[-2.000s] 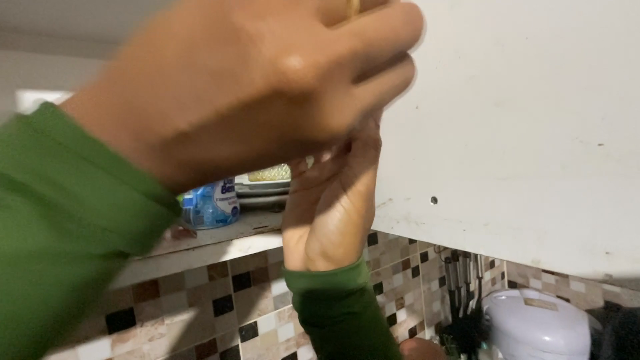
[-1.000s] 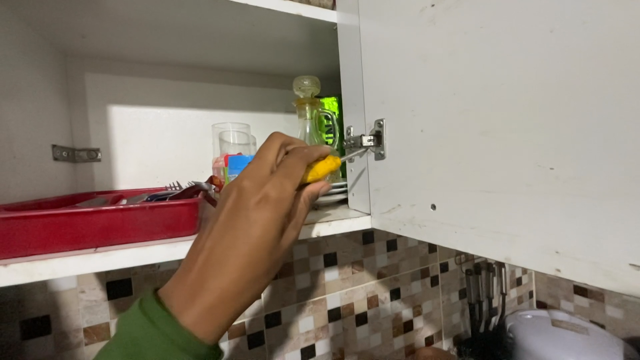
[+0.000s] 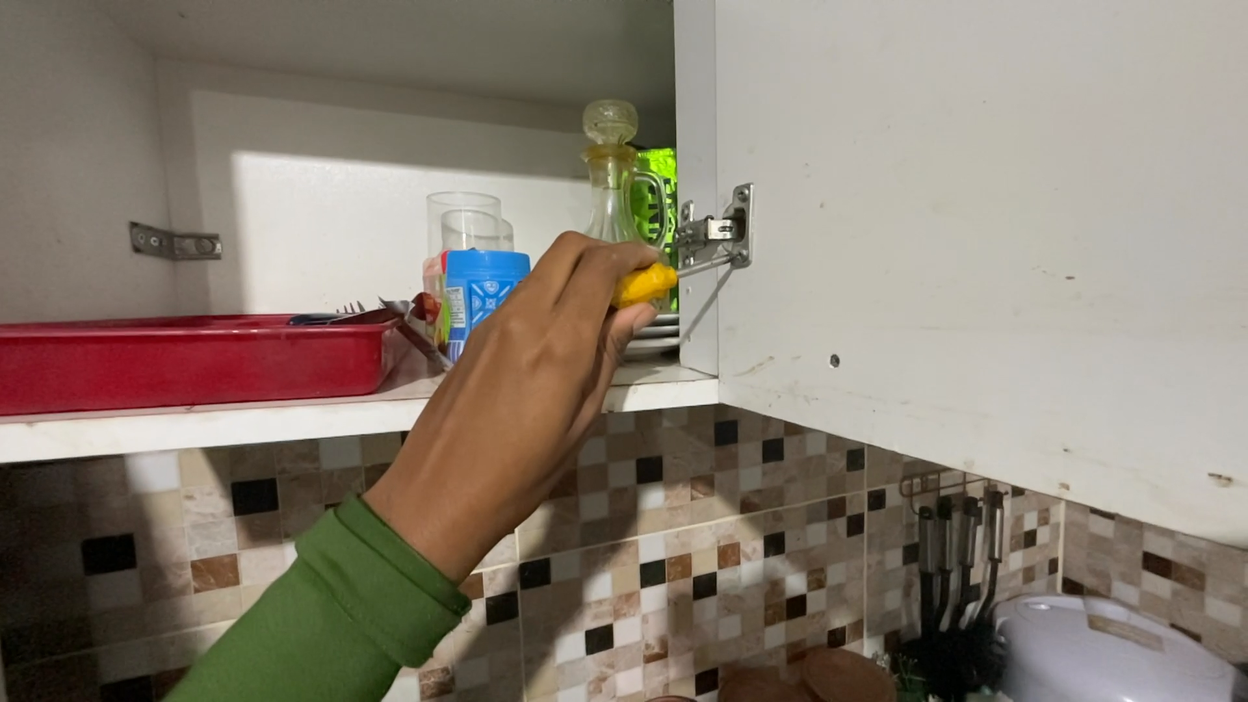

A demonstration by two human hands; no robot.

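My left hand (image 3: 546, 361), in a green sleeve, reaches up from the lower left and grips the yellow handle of a screwdriver (image 3: 645, 285). The screwdriver's thin metal shaft points right, its tip at the lower screw of a metal cabinet hinge (image 3: 741, 226). That hinge sits on the inner face of the white cabinet door (image 3: 975, 244), beside the cabinet's side panel (image 3: 697, 146). Just behind my fingers stands a glass cruet with a stopper (image 3: 611, 185). My right hand is out of view.
On the shelf (image 3: 195, 419) are a red tray (image 3: 195, 361) with cutlery, glasses (image 3: 463, 214), a blue-lidded container (image 3: 486, 288) and stacked plates (image 3: 655, 336). Another hinge (image 3: 175, 241) is on the left wall. Below hang kitchen utensils (image 3: 960, 546) near a whitish lidded appliance (image 3: 1111, 643).
Two seconds ago both hands were together before the door; my right hand has since left the view. My left hand now holds the screwdriver at the hinge, as one second ago. The view has shifted.
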